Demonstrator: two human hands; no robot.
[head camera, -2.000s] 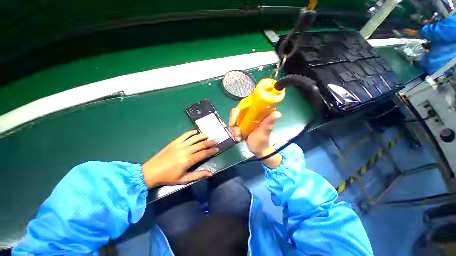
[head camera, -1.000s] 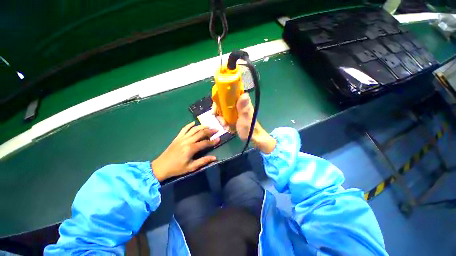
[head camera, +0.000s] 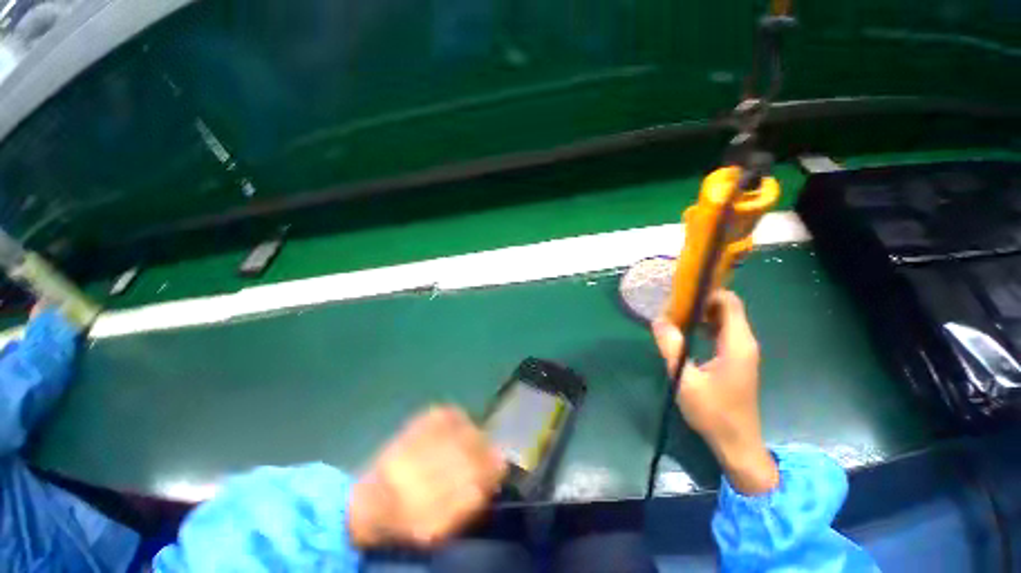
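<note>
The phone unit (head camera: 526, 424), black with a pale block in its middle, lies flat on the green bench. My left hand (head camera: 429, 478) is a blur at its lower left edge; its fingers look curled, and whether it grips the phone cannot be told. My right hand (head camera: 722, 386) is around the lower part of the yellow-orange electric screwdriver (head camera: 708, 252), right of the phone and off it. The screwdriver hangs upright, slightly tilted, with its black cable running down in front. Its tip is hidden. The round speckled screw dish (head camera: 646, 289) is just left of the screwdriver.
Black stacked trays (head camera: 952, 280) stand at the right. A white rail (head camera: 493, 272) runs between the bench and the conveyor, where small dark pieces (head camera: 262, 256) lie. At the far left, another person's blue sleeve (head camera: 45, 358) and hand reach to the rail.
The view has swung left. The screwdriver and my right hand have moved right, away from the phone. My left hand has drawn back from its flat place on the phone, uncovering more of it.
</note>
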